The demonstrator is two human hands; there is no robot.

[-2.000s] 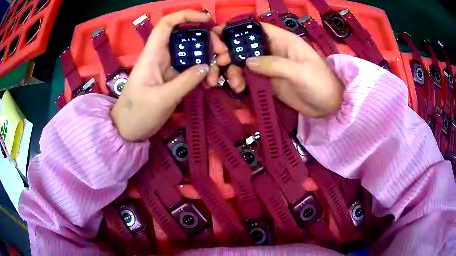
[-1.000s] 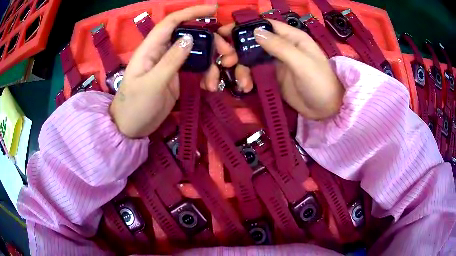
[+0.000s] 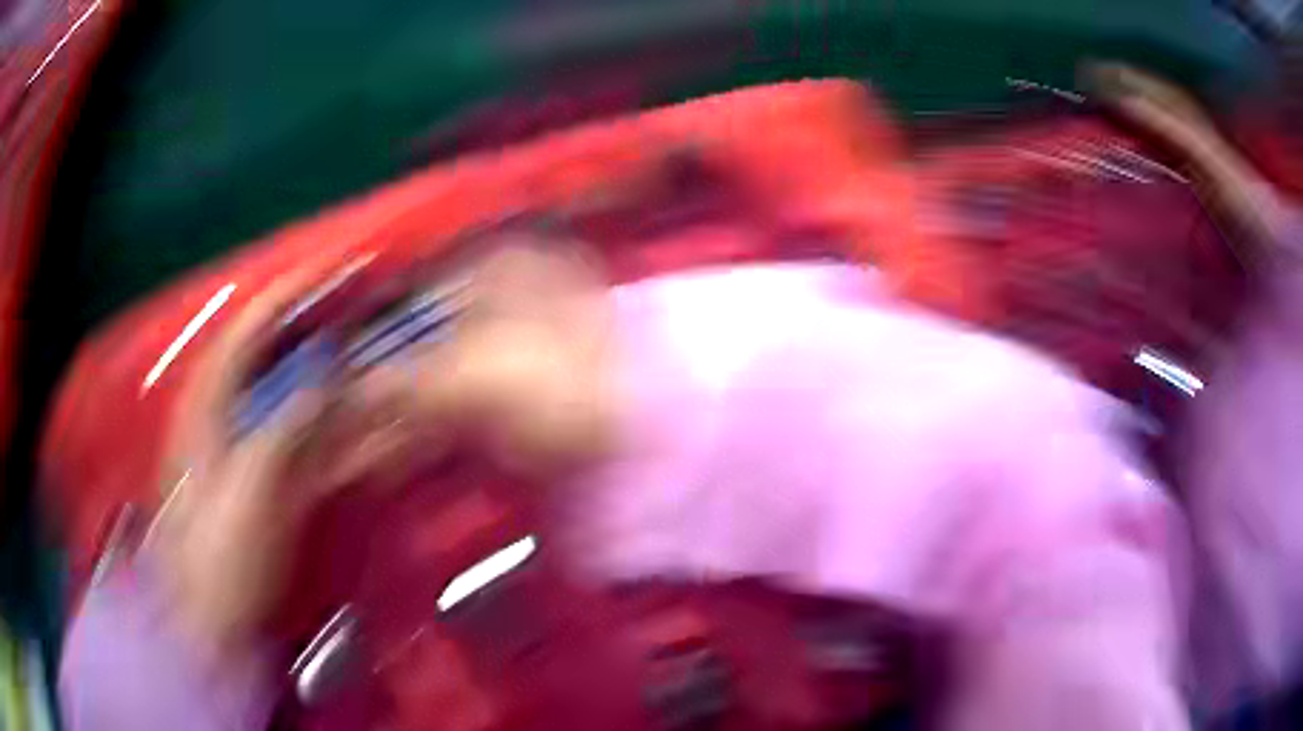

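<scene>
The frame is strongly blurred. My left hand [image 3: 222,528] is at the left, around a smartwatch whose bluish screen [image 3: 286,386] shows as a smear. My right hand [image 3: 529,350] is to its right, around a second smartwatch with a bluish screen [image 3: 403,331]. The two watches are side by side above the red tray [image 3: 572,179]. What the screens show cannot be read. The fingers are not distinct. Dark wine-red straps and watches lie in the tray below my hands.
More wine-red straps [image 3: 1057,243] lie at the right. Another person's hand [image 3: 1165,122] and pink sleeve [image 3: 1257,429] are at the right edge. A dark green mat [image 3: 357,100] lies behind the tray. A red edge runs down the far left.
The view has swung to the right and blurred, so my hands and the tray sit further left. The screens have turned from dark to bluish. Another person's arm now shows at the right.
</scene>
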